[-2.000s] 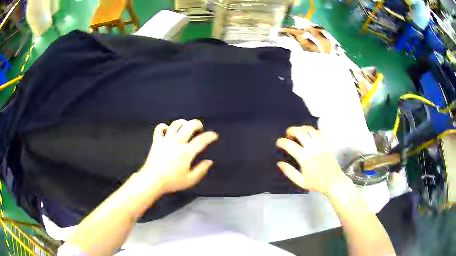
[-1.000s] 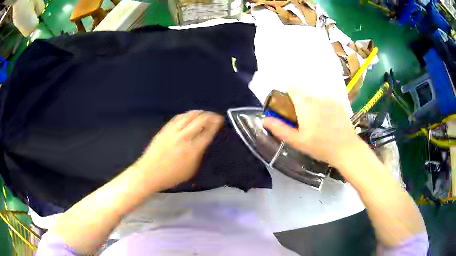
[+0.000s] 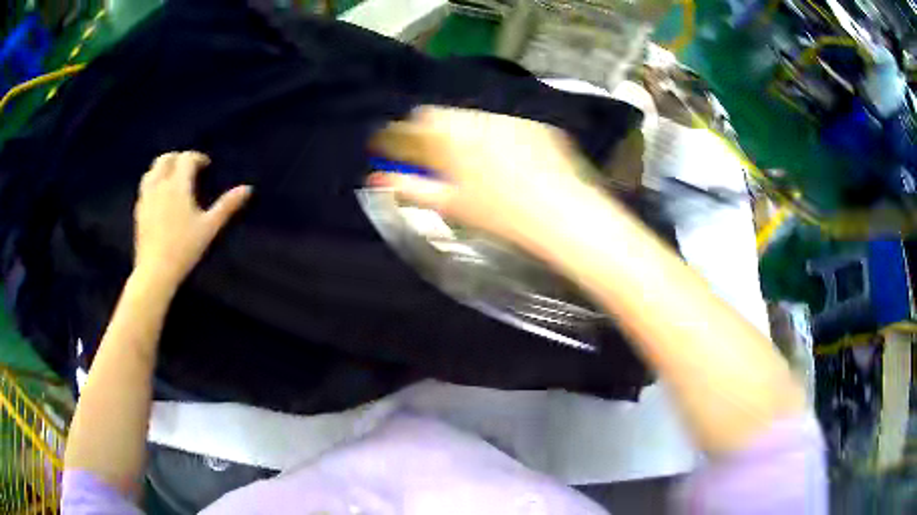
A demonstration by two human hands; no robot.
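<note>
A large black garment (image 3: 302, 292) covers most of the table. My right hand (image 3: 483, 166) grips the handle of the steam iron (image 3: 473, 267), whose blurred silver body is over the garment right of the middle. A blue part shows by its handle. Whether the soleplate touches the cloth cannot be told. My left hand (image 3: 181, 216) lies on the garment at the left, thumb apart from the fingers, holding nothing. My right forearm hides part of the garment's right side.
The white table cover (image 3: 729, 262) shows at the right and along the front edge. A yellow wire basket (image 3: 28, 443) is at lower left. Pale stacked material (image 3: 583, 35) stands beyond the far edge. A blue machine (image 3: 890, 282) is on the right.
The iron in my right hand has moved left, farther over the garment. My left hand has moved left and its fingers have spread. The garment now reaches farther right in view.
</note>
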